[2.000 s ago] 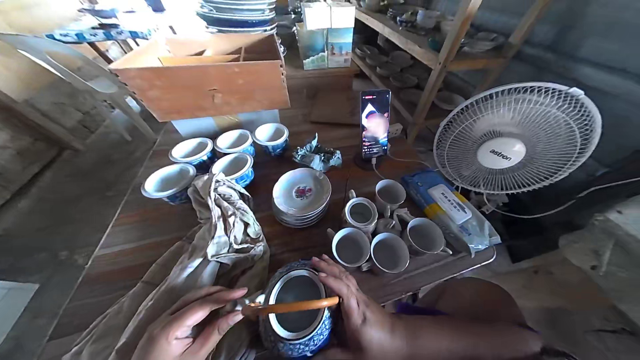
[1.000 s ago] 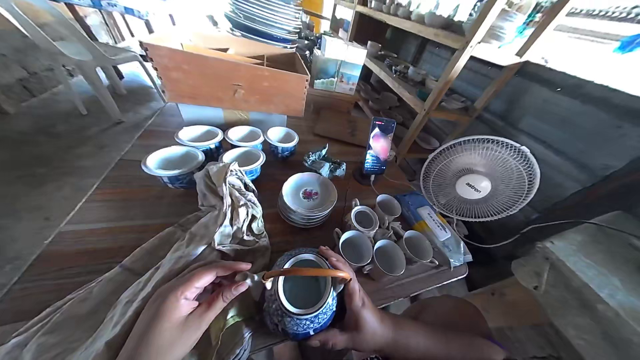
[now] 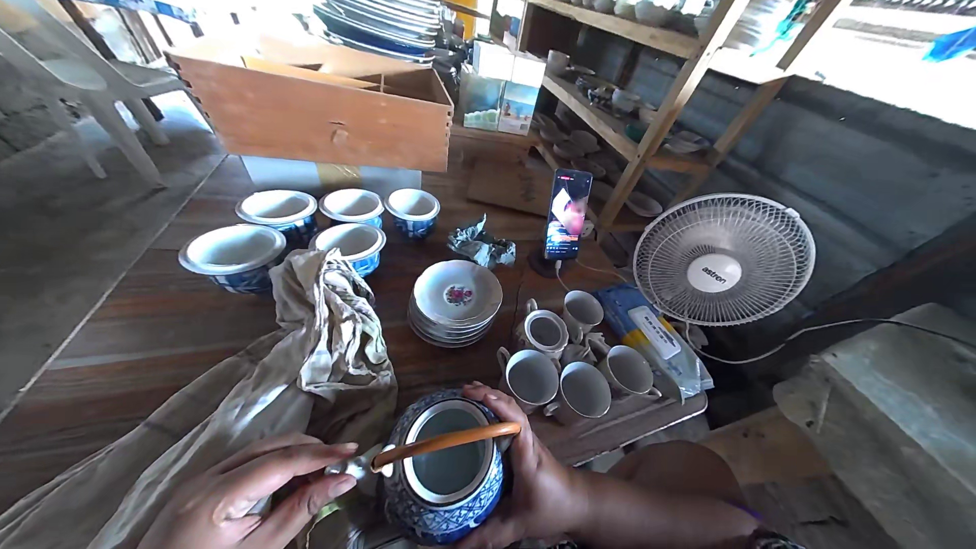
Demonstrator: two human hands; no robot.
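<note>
A blue-and-white ceramic pot point(image 3: 442, 515) without a lid tilts toward me at the near table edge; its orange-brown arched handle point(image 3: 450, 444) crosses the open mouth. My right hand point(image 3: 534, 488) clasps the pot's right side, thumb or finger near the rim. Between the thumb and fingers of my left hand point(image 3: 267, 488) is a small shiny whitish piece point(image 3: 352, 467), close to the handle's left end; whether it is attached there I cannot tell. A crumpled beige cloth point(image 3: 328, 335) lies left of the pot, partly under my left hand.
Beyond the pot are stacked floral saucers point(image 3: 457, 293), several cups point(image 3: 583, 389) and blue-and-white bowls point(image 3: 232, 248). Farther back stand a wooden drawer box point(image 3: 320, 114) and a lit phone point(image 3: 568, 213). A fan point(image 3: 724, 259) and a plastic packet point(image 3: 656, 335) are at the right, wooden shelves point(image 3: 656, 130) behind.
The view has shifted, mostly between the first two frames. Both hands stay at the pot, the left still pinching the small piece by the handle's left end.
</note>
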